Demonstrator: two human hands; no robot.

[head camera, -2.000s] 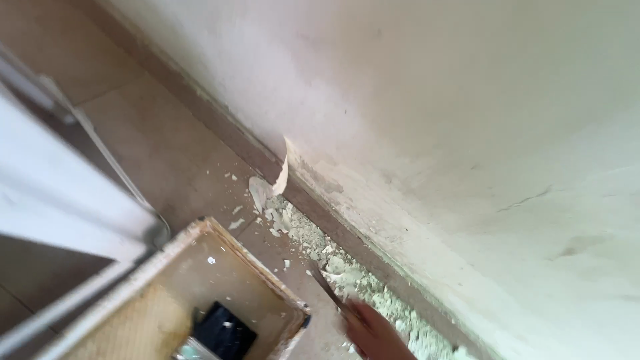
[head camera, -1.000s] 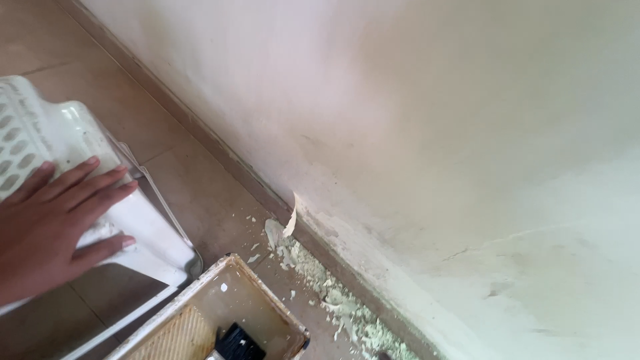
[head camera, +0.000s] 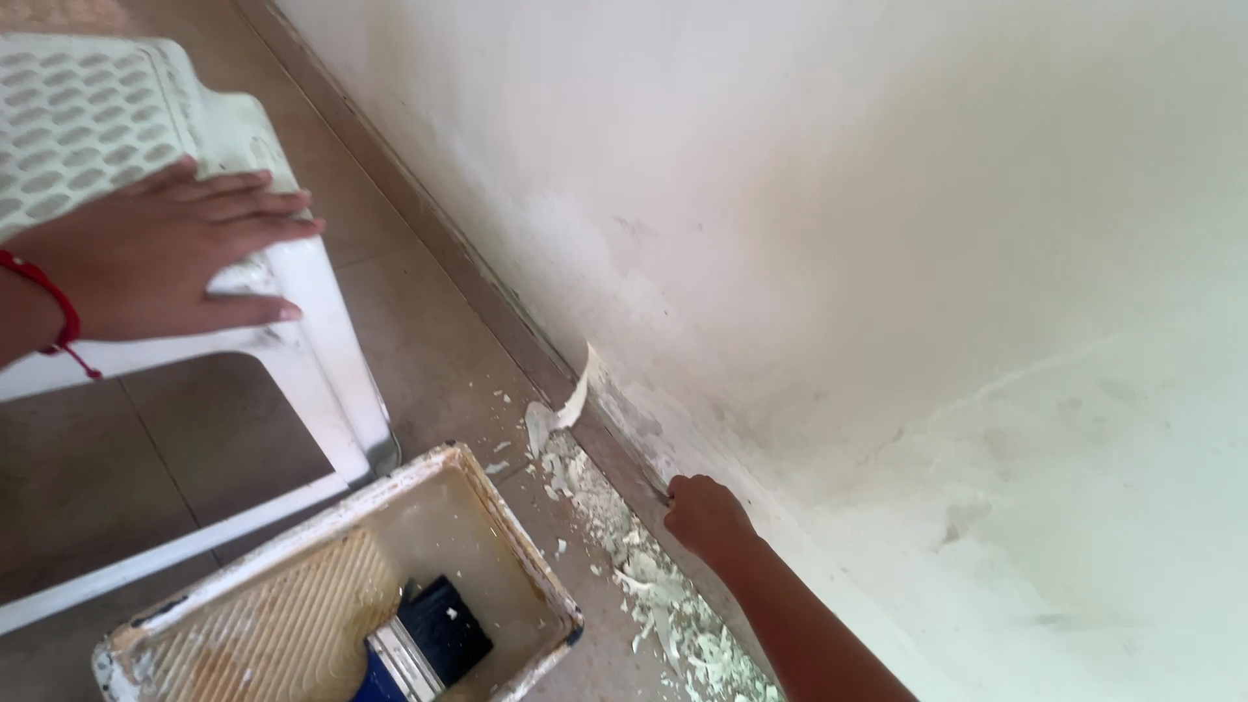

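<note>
My left hand point(head camera: 185, 249), with a red cord bracelet at its wrist, lies palm down with fingers spread on the corner of a white plastic stool point(head camera: 336, 390). Down by the base of the wall, my right hand point(head camera: 707, 512) is closed around a tool, mostly hidden in the fist, at the top of the baseboard point(head camera: 609, 453). A curled strip of peeled paint point(head camera: 579, 392) stands at the wall's foot, up and left of that hand. Paint flakes point(head camera: 673, 604) lie heaped along the baseboard. The wall point(head camera: 829, 292) shows stains and a crack.
A paint tray point(head camera: 526, 556) with cloudy liquid stands on the tiled floor point(head camera: 409, 322) between the stool and the flakes. In it rests a wide paintbrush point(head camera: 444, 629) with dark bristles, a metal ferrule and a blue handle. The stool's legs and lower bar are close to the tray.
My left hand, out of view two seconds ago, came onto the stool by one second ago. My right hand, low by the flakes with a tool two seconds ago, is now against the wall's base.
</note>
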